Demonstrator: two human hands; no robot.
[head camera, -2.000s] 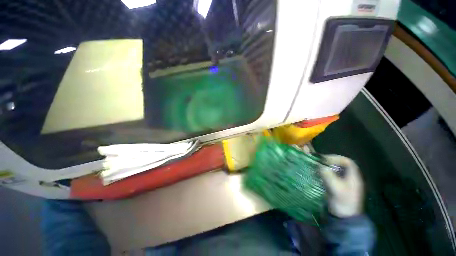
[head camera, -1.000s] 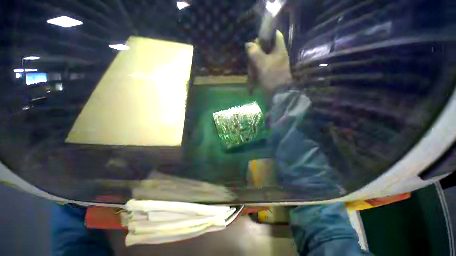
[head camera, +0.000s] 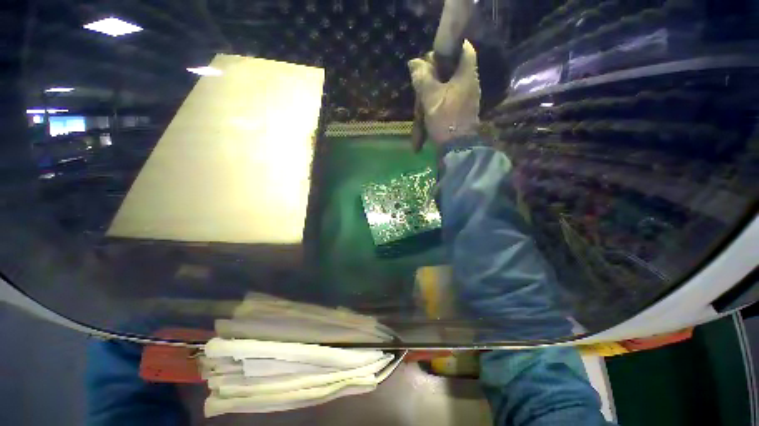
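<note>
Behind the cabinet window, a small green circuit board (head camera: 403, 208) with white and silver specks lies slightly tilted on a green mat (head camera: 341, 258). My right hand (head camera: 449, 96), in a whitish glove, is closed around a thick grey upright tube (head camera: 453, 33) above and behind the board. A dark narrow part of the tube shows below the hand at its left. My right sleeve covers the area at the board's right edge. My left hand is not in view; only a blue sleeve shows at the lower left.
A large cream panel (head camera: 233, 154) shows left of the mat. A white cloth-like bundle (head camera: 291, 374) lies over the red padded edge (head camera: 171, 356). A yellow block (head camera: 433, 289) is beside my right forearm. The dark green surface (head camera: 674, 383) is at lower right.
The board has gone from my right hand outside the cabinet onto the mat inside. My right hand has moved into the cabinet and taken hold of the grey tube. The view has shifted toward the window.
</note>
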